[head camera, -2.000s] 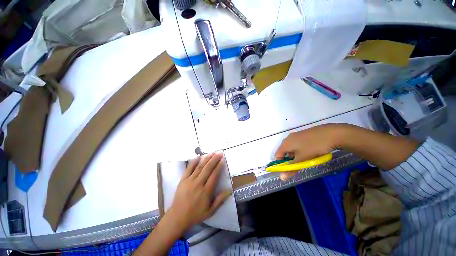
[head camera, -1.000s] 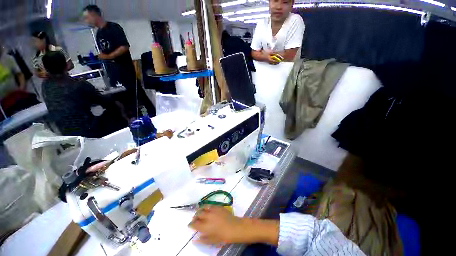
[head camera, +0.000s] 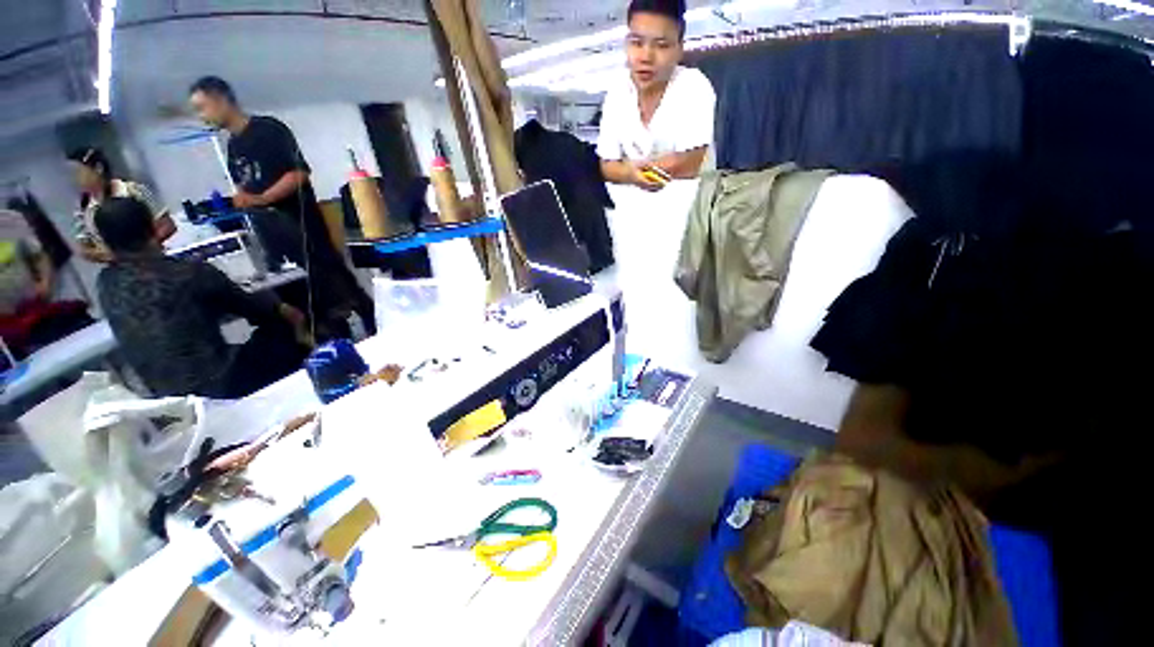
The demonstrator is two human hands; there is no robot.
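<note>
The fabric scissors [head camera: 513, 541], with one green and one yellow handle loop, lie on the white sewing table, blades pointing left. A small pink-blue tool [head camera: 510, 478] lies just above them. The white lockstitch sewing machine [head camera: 380, 442] stands to their left, with its silver presser foot parts [head camera: 316, 604] at the lower left. My left hand and my right hand are not in view. Only a bit of striped sleeve [head camera: 791, 634] shows at the bottom edge. The pale pocket piece is not in view.
A round tray with black items [head camera: 623, 450] sits near the table's right edge. A blue crate [head camera: 724, 521] holds a khaki garment pile [head camera: 861, 550] at the lower right. A person in white [head camera: 656, 126] leans on a white partition behind. Several people are at the left. Thread cones [head camera: 367, 205] stand behind the machine.
The view has swung up and away from the table. My right hand has let go of the scissors and left the picture. The scissors' loops now lie spread on the table.
</note>
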